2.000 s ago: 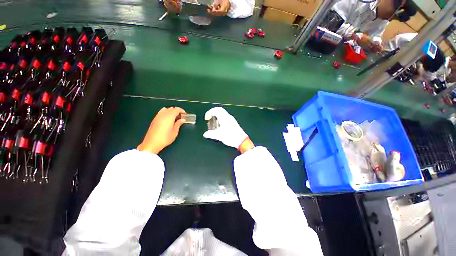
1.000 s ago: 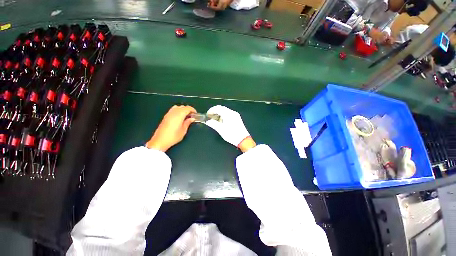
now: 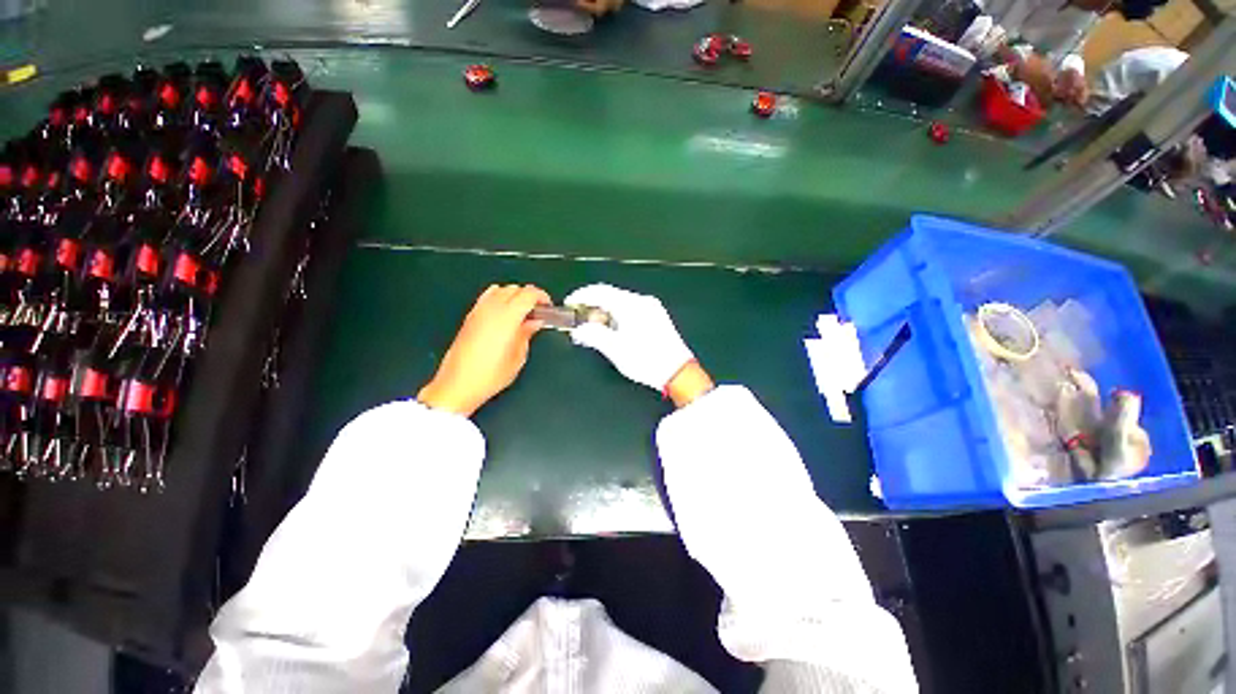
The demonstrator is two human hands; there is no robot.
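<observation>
A small greyish clear plate stack (image 3: 553, 316) lies between my two hands over the dark green bench (image 3: 583, 447). My bare left hand (image 3: 491, 346) grips its left end with thumb and fingers. My right hand (image 3: 630, 334), in a white glove with an orange-red cuff band, has its fingertips closed around the right end. The right part of the stack is hidden by the glove, and single plates cannot be told apart.
Foam trays (image 3: 292, 271) with rows of clamped units (image 3: 160, 170) stand at left. A blue tote (image 3: 935, 434) with a tape roll (image 3: 1007, 331) and clear bags stands at right, white paper slips (image 3: 835, 366) beside it. Red housings (image 3: 479, 77) lie across the bench.
My hands have come together; the plates held apart two seconds ago now meet between them. Over the last second the view has shifted slightly, with little change in the grip.
</observation>
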